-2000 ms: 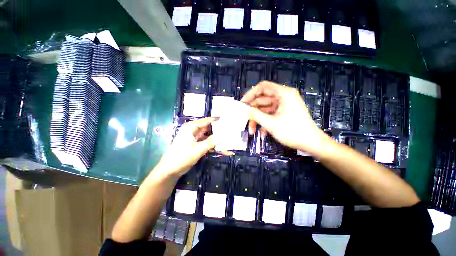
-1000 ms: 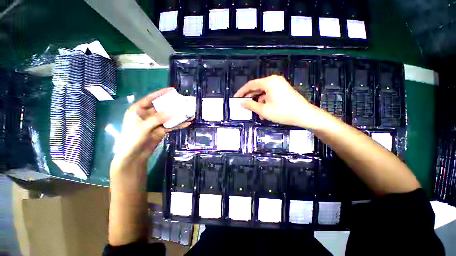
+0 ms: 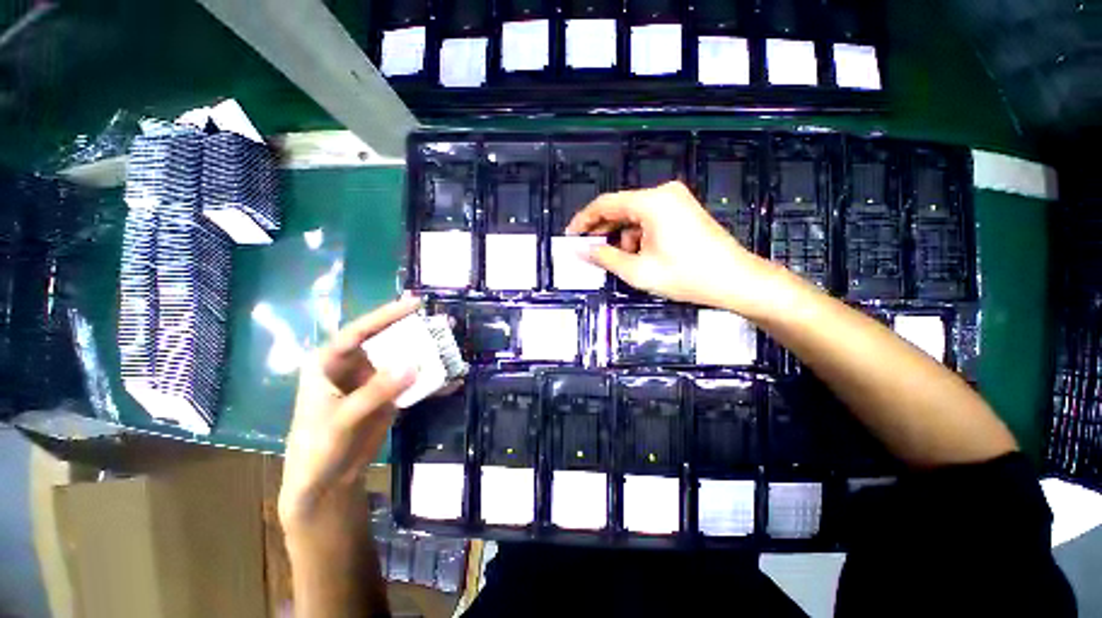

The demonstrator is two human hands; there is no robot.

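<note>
A black blister tray (image 3: 602, 302) lies in front of me, with white-faced square parts in several pockets. My left hand (image 3: 351, 404) holds a short striped stack of parts (image 3: 409, 359), white face up, over the tray's left edge. My right hand (image 3: 671, 248) has its thumb and fingers at a white square part (image 3: 578, 262) in the third pocket of the upper row. The two upper-row pockets left of it hold white squares. My right forearm hides part of the middle and lower rows at the right.
Striped supply stacks (image 3: 181, 278) stand on the green mat at left, beside clear plastic film (image 3: 296, 308). A filled tray (image 3: 628, 99) lies beyond. A metal post (image 3: 317, 73) rises at upper left. Stacked trays (image 3: 1076, 398) are at right; a carton (image 3: 109, 525) is below.
My left hand has moved down with its stack, uncovering the first upper-row white square. Since the earliest frame, my right hand has moved to the third upper-row pocket, away from the stack.
</note>
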